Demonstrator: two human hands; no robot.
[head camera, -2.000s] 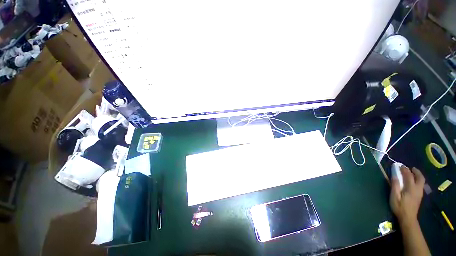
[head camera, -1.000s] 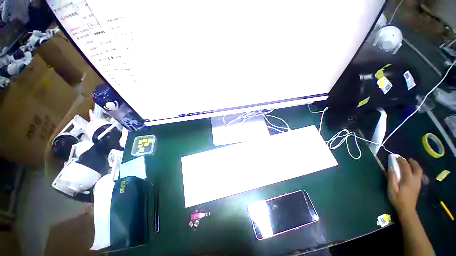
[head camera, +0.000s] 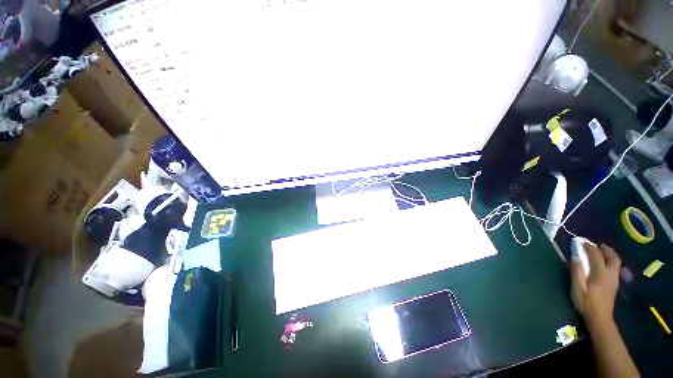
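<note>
My right hand rests over a small white computer mouse at the right end of the bench, fingers curled around it. A white cable runs up from the mouse. My left hand is not in view. A very large bright monitor fills the top of the view and shows small lines of text at its left side. A plain white slab, possibly a keyboard, lies below it. A smartphone with glare on its glass lies nearer the front edge.
Dark green pouch, clear box with yellow pieces and dark blue bottle stand left. Coiled white cable, black bag and yellow tape roll are right. White camera-like units fill a carton at left.
The camera view has shifted slightly, and the monitor text appears in a slightly different place. My right hand stays on the mouse.
</note>
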